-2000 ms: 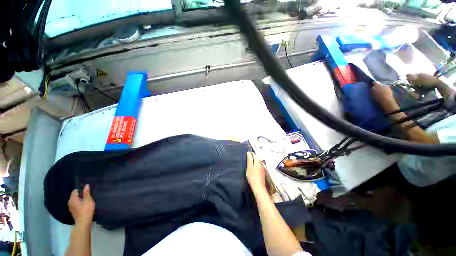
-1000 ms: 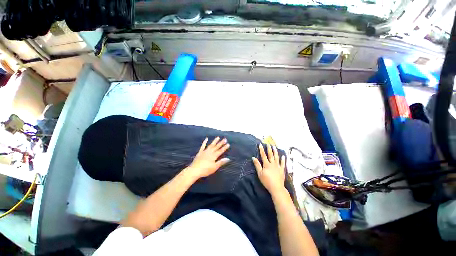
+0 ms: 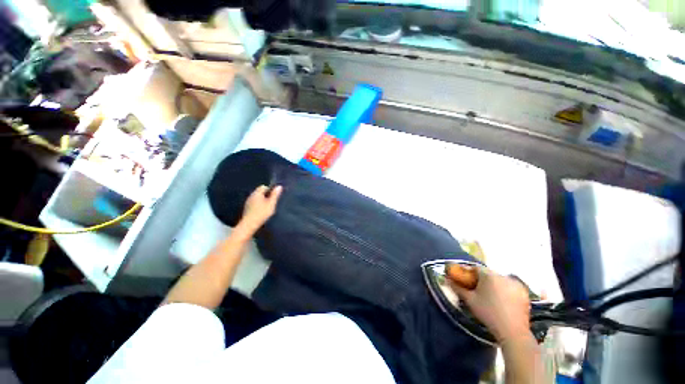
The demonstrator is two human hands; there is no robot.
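Note:
The dark garment (image 3: 353,232) lies over the pressing buck (image 3: 240,184), whose black rounded end shows bare at the left. My left hand (image 3: 261,208) pinches the garment's left edge beside that end. My right hand (image 3: 496,304) grips the steam iron (image 3: 448,290) by its orange-brown handle. The iron is over the right end of the garment, its pointed tip towards the upper left. A small yellow-tan strip (image 3: 473,250) shows just behind the iron.
The white ironing table (image 3: 481,176) lies under the buck, with a blue swing arm (image 3: 349,124) behind the garment. Hoses (image 3: 623,300) run right from the iron. A second white table (image 3: 638,225) stands at right. A cluttered shelf (image 3: 124,150) and yellow hose (image 3: 75,229) are at left.
My right hand has taken hold of the iron and brought it onto the garment. My left hand has moved from the middle of the garment to its left edge. The view has turned left.

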